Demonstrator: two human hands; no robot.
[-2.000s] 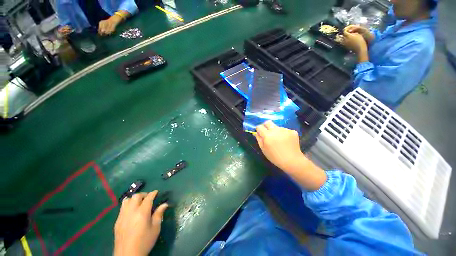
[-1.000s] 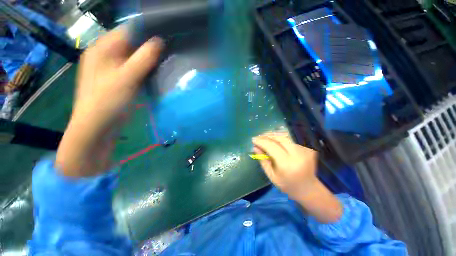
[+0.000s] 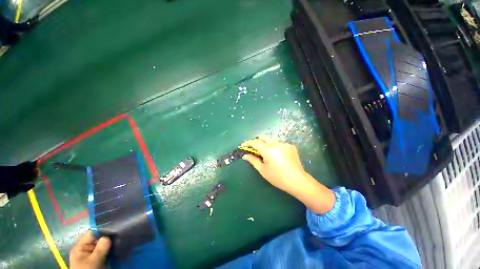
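My left hand point(image 3: 90, 251), cut off by the bottom edge, grips the lower left edge of a blue film sheet with dark grey strips point(image 3: 120, 194). The sheet lies partly over the red tape rectangle. My right hand point(image 3: 279, 164) holds tweezers with a yellow handle point(image 3: 250, 151); their tips are hidden. A black module point(image 3: 230, 157) lies at the fingertips of my right hand; I cannot tell if it is touched. Another module point(image 3: 177, 171) lies to the left, and a third one point(image 3: 211, 196) lies below, nearer to me.
Thick black trays point(image 3: 337, 100) stand at the right with more blue film sheets point(image 3: 413, 89) on top. A white slotted tray stack point(image 3: 457, 184) is at the lower right. Red tape point(image 3: 141, 142), yellow tape point(image 3: 45, 226) and a dark post point(image 3: 16, 179) are at the left. Clear scraps point(image 3: 241, 93) dot the green bench.
My left hand has brought a blue film sheet down to the lower left, by the red rectangle. My right hand has moved left from beside the trays to a module. The view has shifted.
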